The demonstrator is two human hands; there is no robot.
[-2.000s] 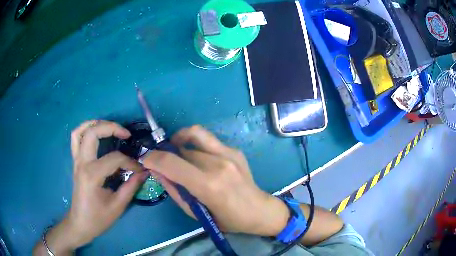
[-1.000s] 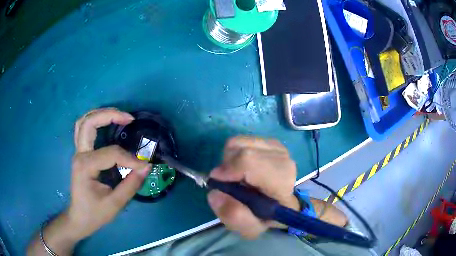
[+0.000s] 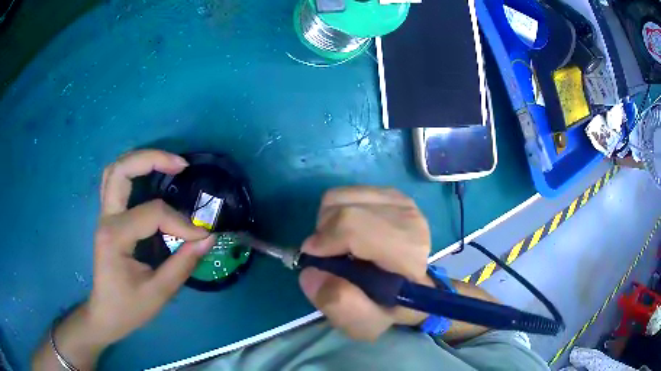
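Note:
A round black housing (image 3: 239,190) lies on the bench mat with a green circuit board (image 3: 219,269) in its near part and a small silver-white block with a yellow edge (image 3: 207,208) beside the board. My left hand (image 3: 148,243) is at the housing's left side, thumb and index fingertips pinched at the board's upper edge; what they pinch is too small to tell. My right hand (image 3: 370,261) holds a dark blue soldering iron (image 3: 355,279). Its silver tip points left and reaches the board's upper edge, close to my left fingertips. Whether it touches is blurred.
A green solder wire spool (image 3: 337,32) stands at the top. A black panel (image 3: 433,69) partly covers a smartphone (image 3: 458,153) with a cable plugged in. A blue tray (image 3: 540,156) with a yellow sponge (image 3: 572,96) is at the right. The mat's white edge (image 3: 290,328) runs along the front.
Two seconds ago the iron pointed up and away while my right fingers were at the housing. Since then the right hand moved right and the iron turned, its tip now at the board. The view shifted slightly.

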